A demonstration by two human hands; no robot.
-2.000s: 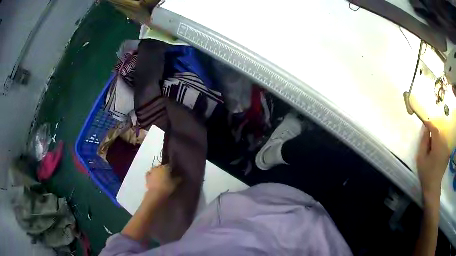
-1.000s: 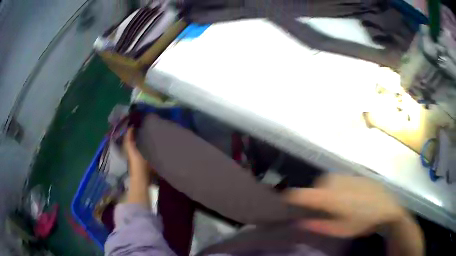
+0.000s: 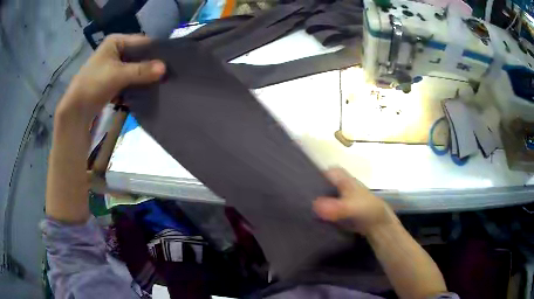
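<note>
A long grey-brown fabric strip [image 3: 234, 128] is stretched diagonally in front of me, over the table's front edge. My left hand [image 3: 120, 73] grips its upper left end, thumb on top. My right hand [image 3: 351, 204] grips its edge lower down, at the right. The strip's lower part falls toward my lap. Maroon fabric [image 3: 134, 239] hangs below my left hand. The sewing machine [image 3: 433, 47] stands at the back right, with its needle area lit.
More grey-brown strips [image 3: 275, 26] lie across the back of the white table [image 3: 164, 157]. Blue-handled scissors [image 3: 438, 137] lie partly under small grey cut pieces [image 3: 468, 125]. A brown box [image 3: 518, 143] is at the far right. Striped fabric [image 3: 178, 245] is below the table.
Both hands have moved up, lifting the strip from over the basket and lap to above the table edge. The view has turned toward the machine.
</note>
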